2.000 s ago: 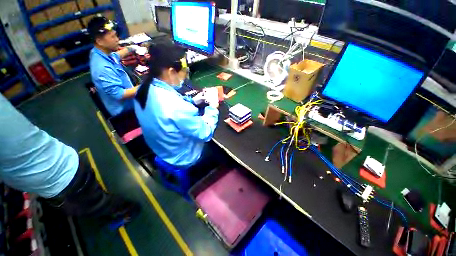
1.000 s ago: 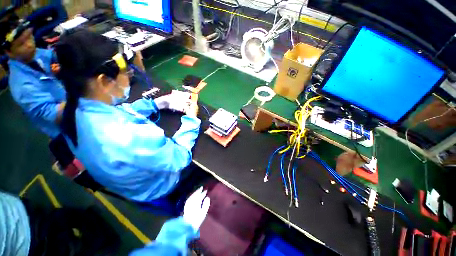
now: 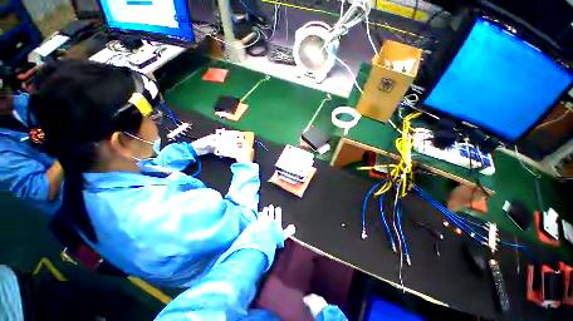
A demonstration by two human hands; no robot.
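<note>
My left hand (image 3: 270, 227), in a white glove, reaches up from the bottom with fingers apart and empty. It is at the bench's front edge, just below and left of a stack of white and dark flat units (image 3: 295, 162). The stack sits on a red-orange piece (image 3: 300, 185), and my hand does not touch it. My right hand (image 3: 314, 304), also white-gloved, is small and low at the bottom; its finger state is unclear.
A person in a blue smock (image 3: 157, 219) sits close on the left, holding a white unit (image 3: 232, 143). Yellow cables (image 3: 403, 157), blue cables (image 3: 383, 216) and a remote control (image 3: 498, 285) lie rightward. A pink-lined bin (image 3: 320, 273) is below the bench edge.
The view has moved closer to the seated person and the stack. My left hand has come up from over the bin to the bench edge. My right hand has come into view.
</note>
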